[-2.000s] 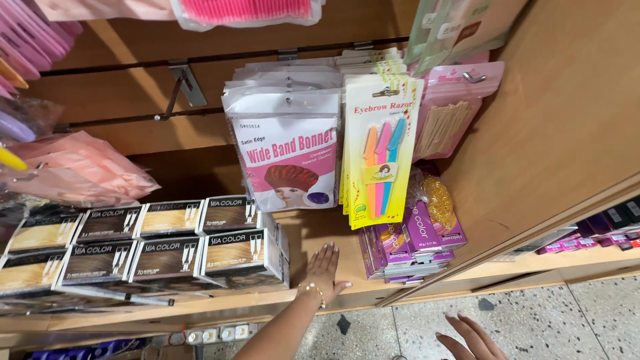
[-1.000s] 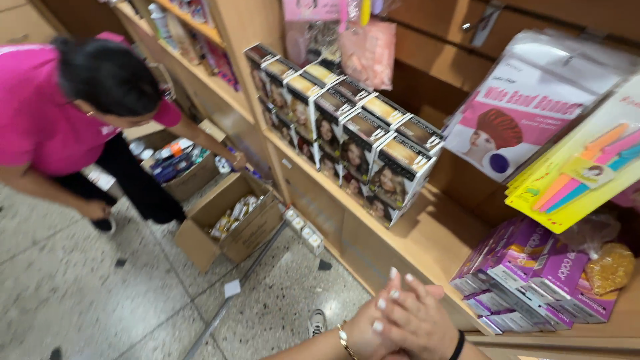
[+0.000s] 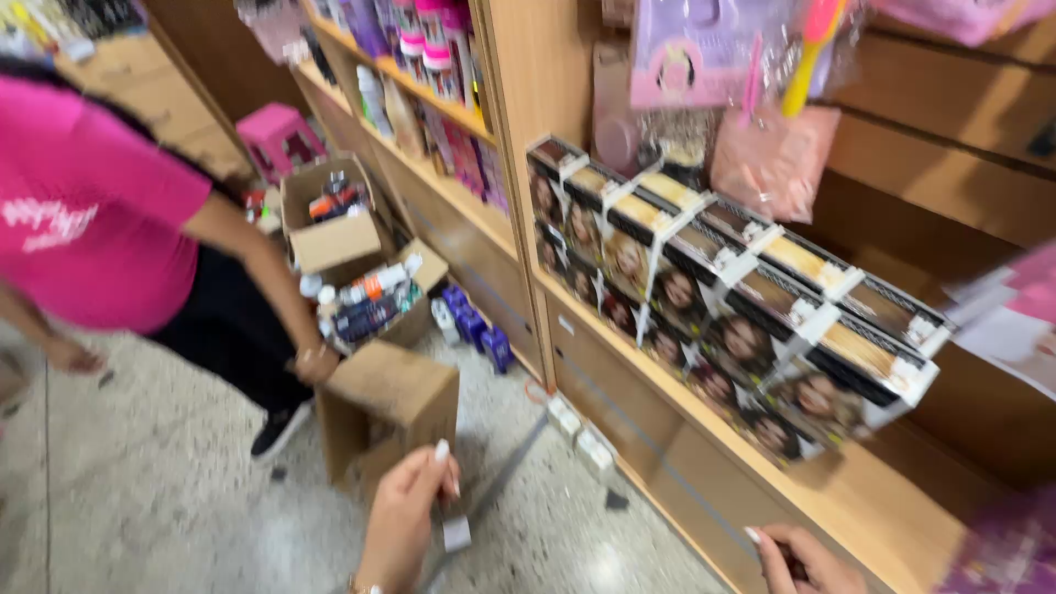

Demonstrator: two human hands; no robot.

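My left hand (image 3: 412, 503) is raised over the floor at the lower middle, fingers curled, with nothing plainly held. Its thumb is up, in front of a tilted cardboard box (image 3: 396, 388). My right hand (image 3: 800, 561) shows at the bottom edge, beside the shelf front, its fingers loosely bent and partly cut off; I see nothing in it. Nearest to it, above, stand stacked hair color boxes (image 3: 726, 305) in rows on the wooden shelf (image 3: 891, 495).
A person in a pink shirt (image 3: 99, 214) grips the tilted box at left. Beyond are open cartons of bottles (image 3: 330, 247), a pink stool (image 3: 279, 140) and purple bottles (image 3: 478, 326). Small white boxes (image 3: 582, 437) line the cabinet base. Packaged goods (image 3: 775, 157) hang above the hair color.
My hands, together one second ago, are now apart. The view has swung left since the first frame. The other person now stands nearer and holds a carton that was upright on the floor.
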